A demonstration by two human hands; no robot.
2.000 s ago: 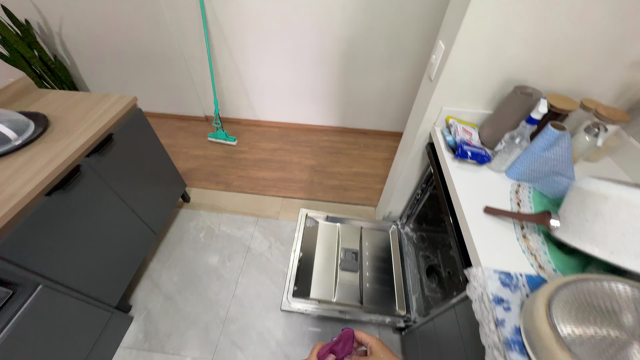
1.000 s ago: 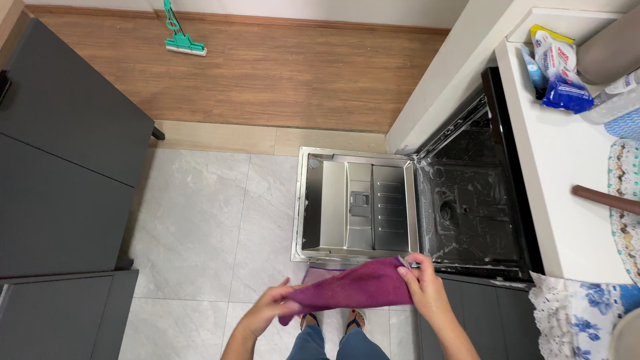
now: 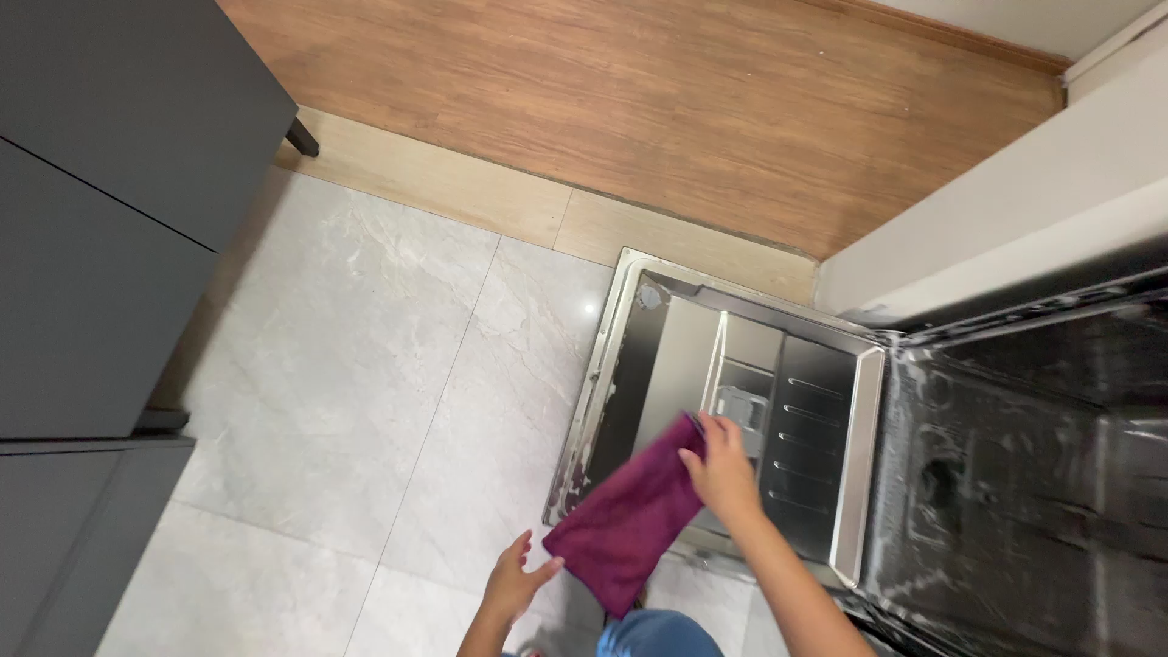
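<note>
A purple cloth (image 3: 630, 516) hangs folded from my right hand (image 3: 725, 461), whose fingers pinch its upper right corner. My left hand (image 3: 518, 577) is beside the cloth's lower left corner, thumb and fingers apart; whether the thumb touches the cloth is hard to tell. Behind the cloth lies the lowered dishwasher door (image 3: 693, 338), its steel inner face up, with a detergent dispenser (image 3: 741, 411) partly hidden by my right hand. White residue marks the door's left edge. To the right, the dark dishwasher interior (image 3: 1004, 474) has whitish, foamy-looking streaks on its walls.
Dark grey cabinets (image 3: 100, 228) with short legs stand at the left. Grey marble-look tiles (image 3: 365, 365) cover the floor up to a beige threshold strip (image 3: 438, 182) and a wood floor (image 3: 657, 100). A white wall edge (image 3: 1004, 219) rises beside the dishwasher. My jeans-clad knee (image 3: 657, 634) is below.
The cloth was stretched between both hands one second ago; now it hangs from my right hand, with the left hand lower and apart from it or barely touching. The view has turned and come closer.
</note>
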